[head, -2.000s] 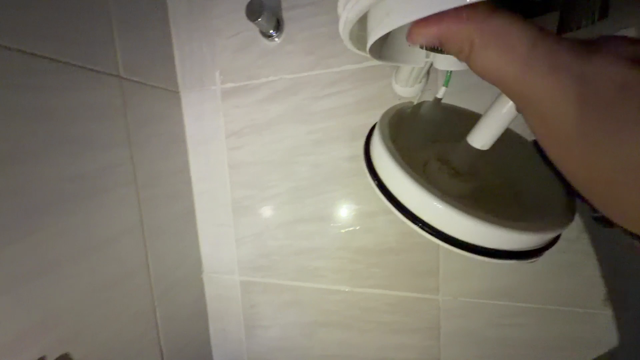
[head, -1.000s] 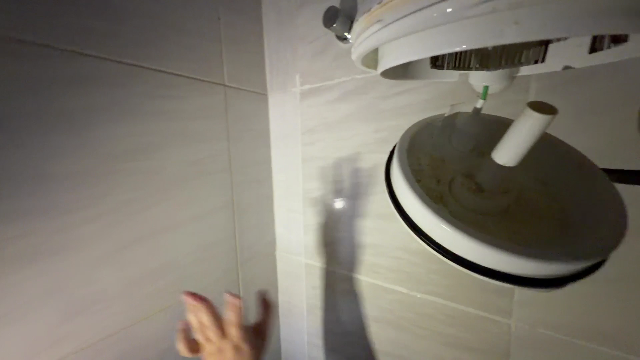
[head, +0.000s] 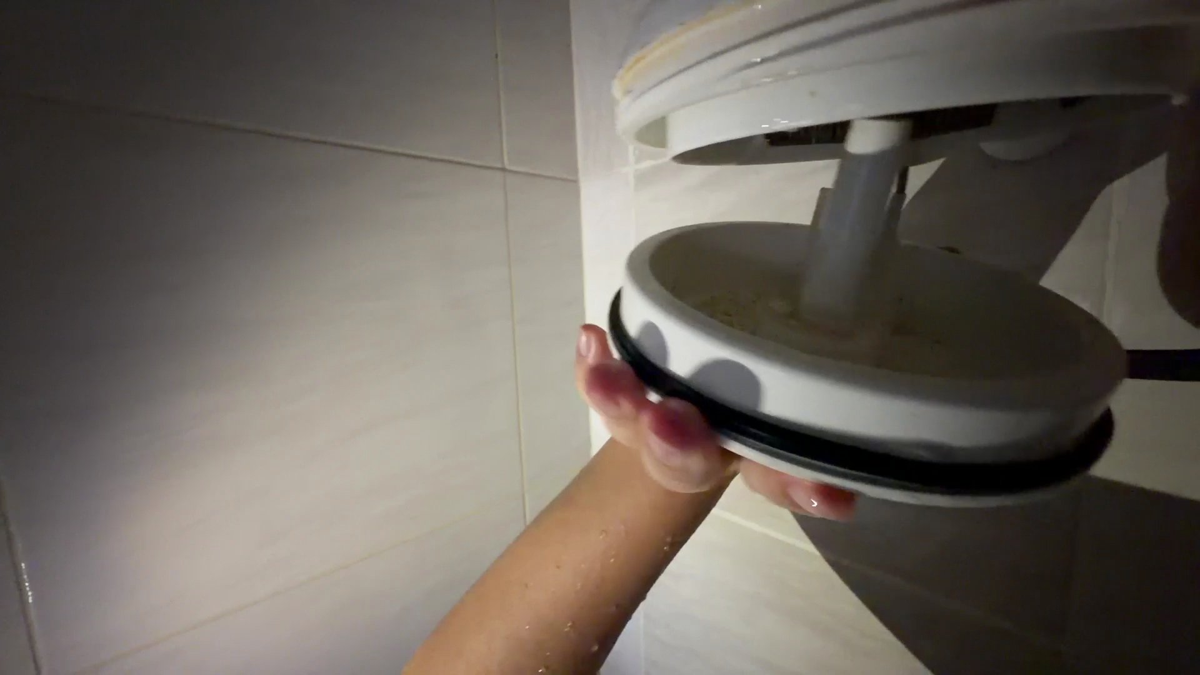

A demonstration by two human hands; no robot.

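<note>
My left hand (head: 666, 436) reaches up from below and holds a round white plastic cover (head: 844, 403) from beneath, its fingers against the left part of the rim. A black sealing ring (head: 844, 457) runs around the cover. Inside the cover are brownish specks and an upright white tube (head: 848, 225), slightly tilted. Its top stands just under the opening of a large round white housing (head: 816, 103). A gap remains between cover and housing. My right hand cannot be made out; a dark blurred shape lies at the right edge.
A pale tiled wall (head: 328, 328) meets another tiled wall at a corner behind my forearm. A thin black bar (head: 1162, 364) reaches the cover from the right edge. Dark ribbed parts (head: 928, 124) show inside the housing. Broad shadows fall on the wall at right.
The right hand seen at the housing two seconds ago left the view. My left hand came from the lower left to the cover, which now sits more level and closer under the housing.
</note>
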